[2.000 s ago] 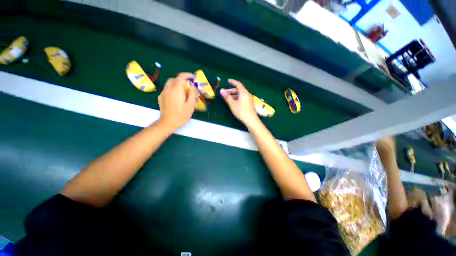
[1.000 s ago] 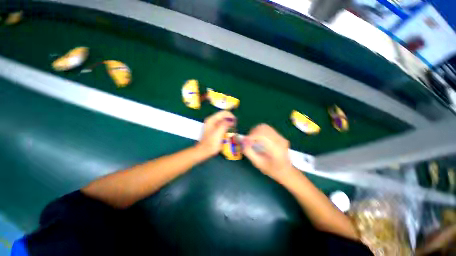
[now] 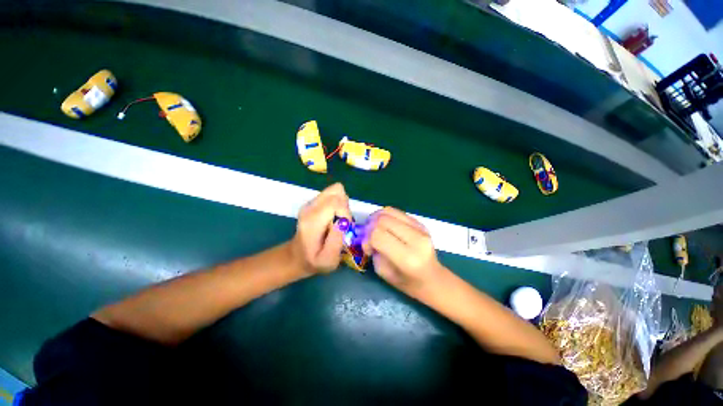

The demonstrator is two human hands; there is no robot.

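My left hand [image 3: 321,230] and my right hand [image 3: 399,247] meet above the glossy dark green bench, just in front of the white rail. Between them they hold an open yellow toy car shell [image 3: 356,260], its hollow side showing blue and red insides. My left fingers grip its left side. My right fingertips are at its upper right, where something purple-blue shows, blurred; I cannot tell what it is. Most of the shell is hidden by the fingers.
The green conveyor [image 3: 254,135] beyond the white rail [image 3: 166,166] carries several yellow car units, some with red wires. At right are a grey-white post [image 3: 587,208], a white round cap [image 3: 525,302], a clear bag [image 3: 594,341] of gold-coloured parts and another person's arm [image 3: 690,361].
Both hands have come back from over the belt to above the bench, closing together around one open shell. The view has shifted. The neighbour's arm has moved lower.
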